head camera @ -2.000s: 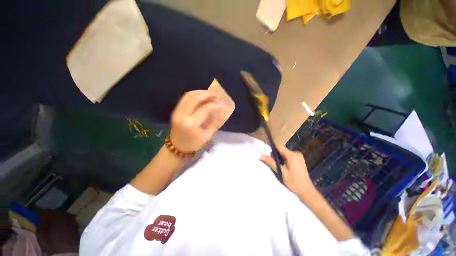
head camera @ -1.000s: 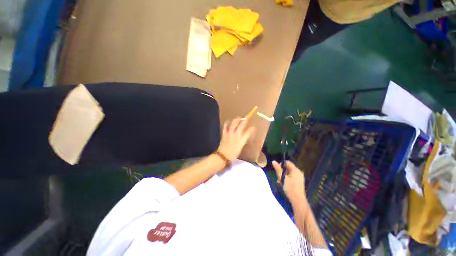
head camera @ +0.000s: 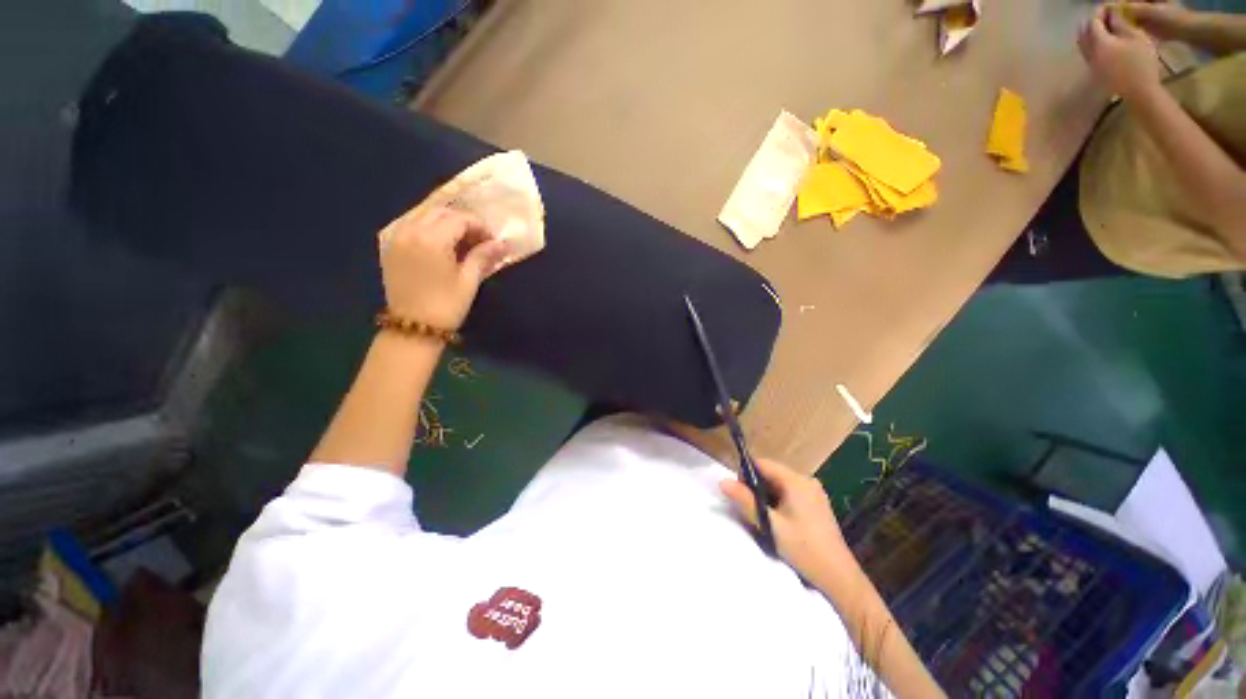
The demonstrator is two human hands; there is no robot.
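Note:
Cream untrimmed pieces (head camera: pixel 508 205) lie on the black padded board (head camera: pixel 601 260). My left hand (head camera: pixel 435 260) is on them, thumb and fingers pinched at their near side; whether it grips a piece is hidden by the fingers. My right hand (head camera: pixel 793 516) holds the fabric scissors (head camera: pixel 720 389) at the near end of the board, blades pointing away from me and looking closed.
A pile of yellow pieces (head camera: pixel 875 167) and a cream piece (head camera: pixel 769 180) lie on the brown table (head camera: pixel 656 96). A single yellow piece (head camera: pixel 1007 130) lies nearer another person's hands (head camera: pixel 1123 52). A blue basket (head camera: pixel 1148 601) stands right, below the table edge.
My left hand has moved from the table's near edge, where it held a small piece, to the cream pieces on the board. The scissors now show over the board's end. The view has turned.

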